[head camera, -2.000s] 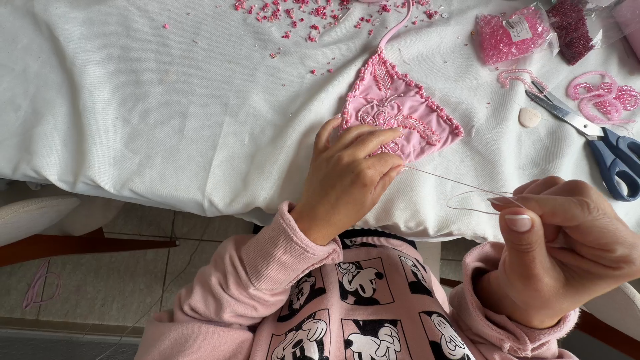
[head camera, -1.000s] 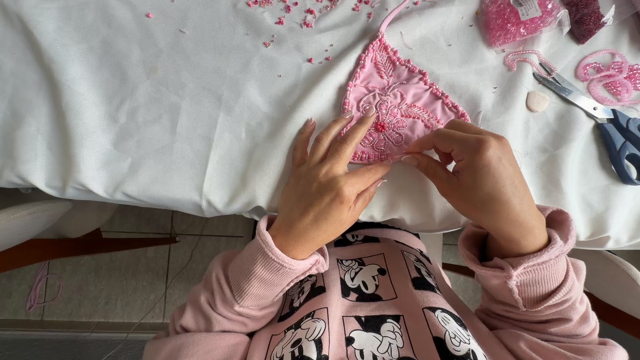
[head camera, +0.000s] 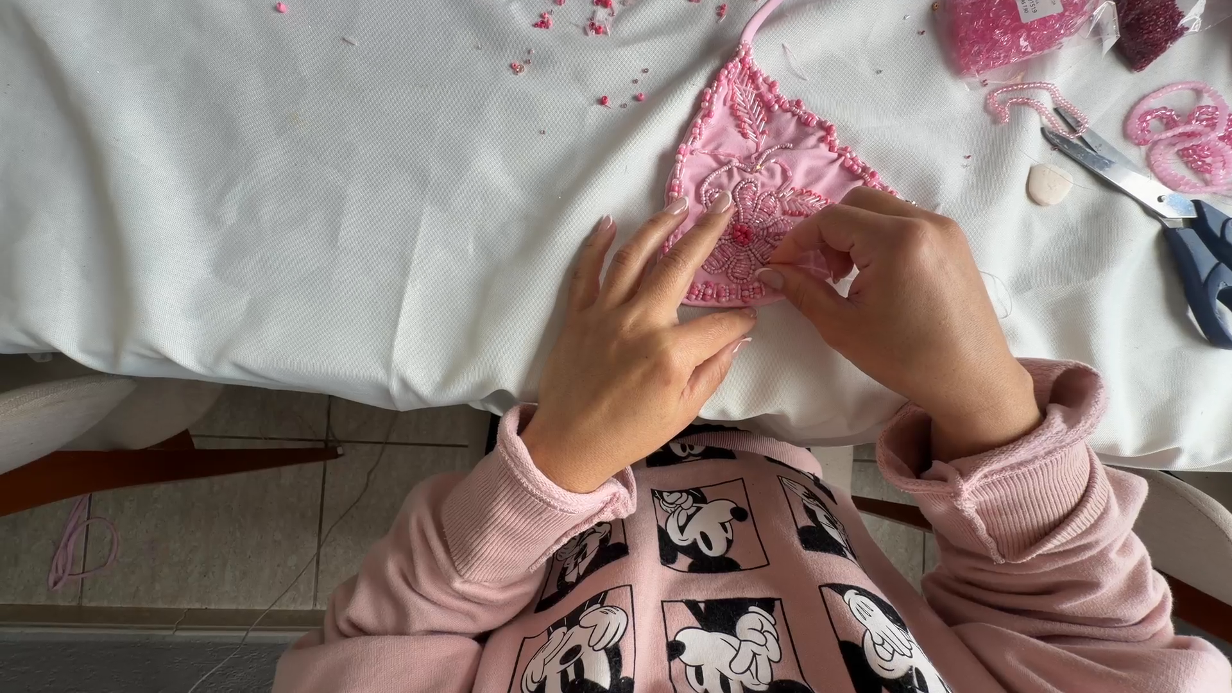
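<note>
A pink triangular fabric piece (head camera: 712, 183) with beaded edges and a beaded flower lies on the white cloth, its strap running up out of view. My left hand (head camera: 640, 337) rests flat with fingers spread, its fingertips on the piece's left side and lower edge; nothing is held in it. Over the lower right of the piece, my right hand (head camera: 895, 289) has its thumb and index finger pinched together near the beaded flower. Whatever lies between those fingertips is too small to make out. The right hand hides the piece's right corner.
Scissors (head camera: 1126, 178) with dark blue handles lie at the right, beside beaded loops (head camera: 1189, 125), a beaded strand (head camera: 1035, 89) and a pale flat disc (head camera: 1047, 185). Bags of pink beads (head camera: 1011, 34) and dark beads (head camera: 1145, 29) are at the top right. Loose beads (head camera: 599, 19) lie scattered at the top.
My right hand, earlier drawing a thread out at the right, has come left to the piece and now pinches near the flower. My left fingers have shifted off the flower's middle.
</note>
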